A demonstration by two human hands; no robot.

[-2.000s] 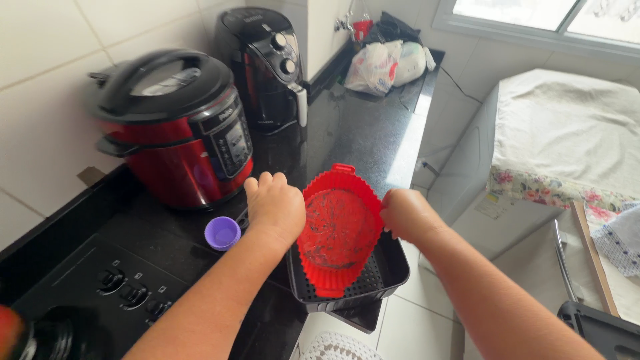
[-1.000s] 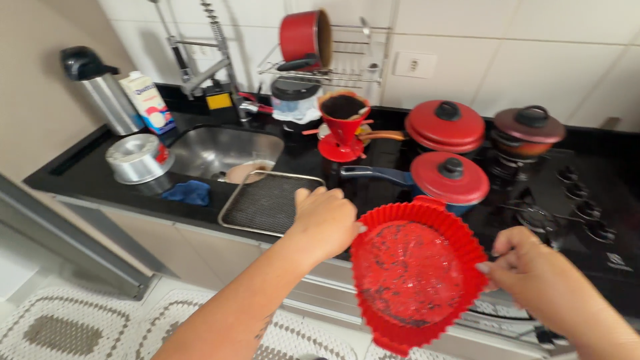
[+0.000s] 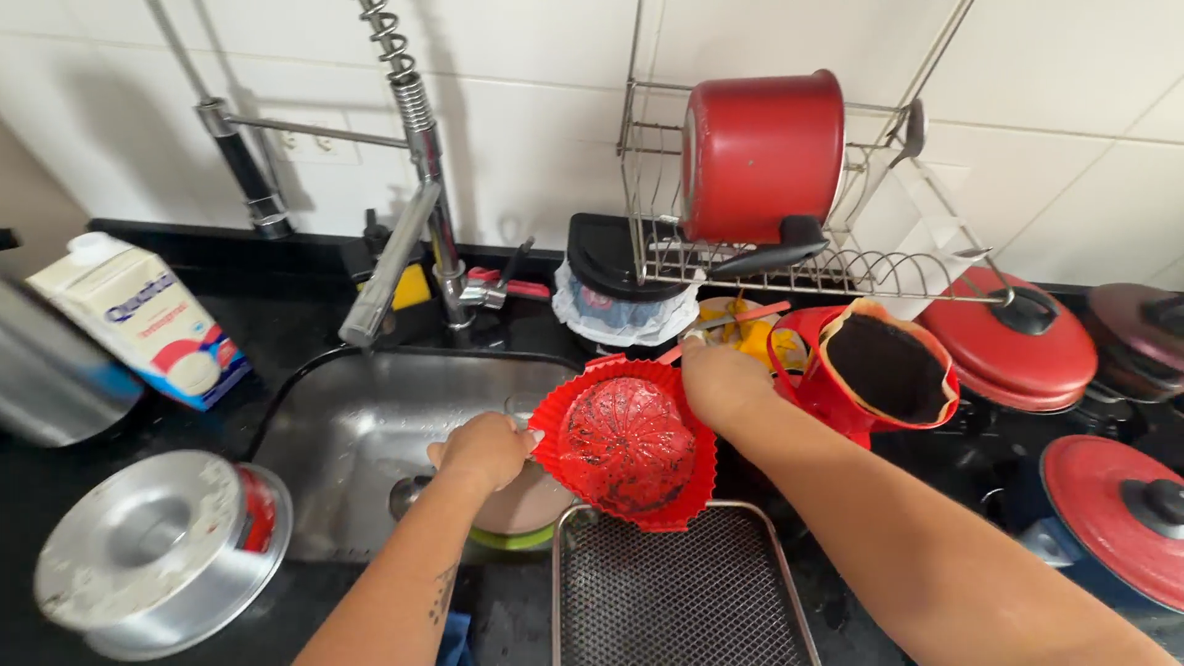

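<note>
A red silicone baking liner (image 3: 629, 444) with a fluted wall and dark residue on its ribbed bottom is held between my hands, over the right edge of the sink. My left hand (image 3: 486, 451) pinches its left rim. On the upper right side, my right hand (image 3: 726, 379) grips the rim, close to a plate with yellow scraps (image 3: 754, 338). Just below the liner lies a metal mesh basket tray (image 3: 680, 583). The steel sink (image 3: 342, 435) holds a dish with a green edge (image 3: 523, 509), partly hidden by the liner and my left hand.
Left of the sink are an aluminium ring pan (image 3: 148, 546) and a milk carton (image 3: 143, 319). A spring faucet (image 3: 430, 185) rises behind it. A dish rack (image 3: 814, 268) holds a red pot (image 3: 763, 157). Right of my right hand stand a coffee filter holder (image 3: 869, 370) and lidded pots (image 3: 1008, 342).
The view has swung from the air fryer basket to the sink. Two seconds ago the liner was over that basket; now both hands hold it at the sink's edge.
</note>
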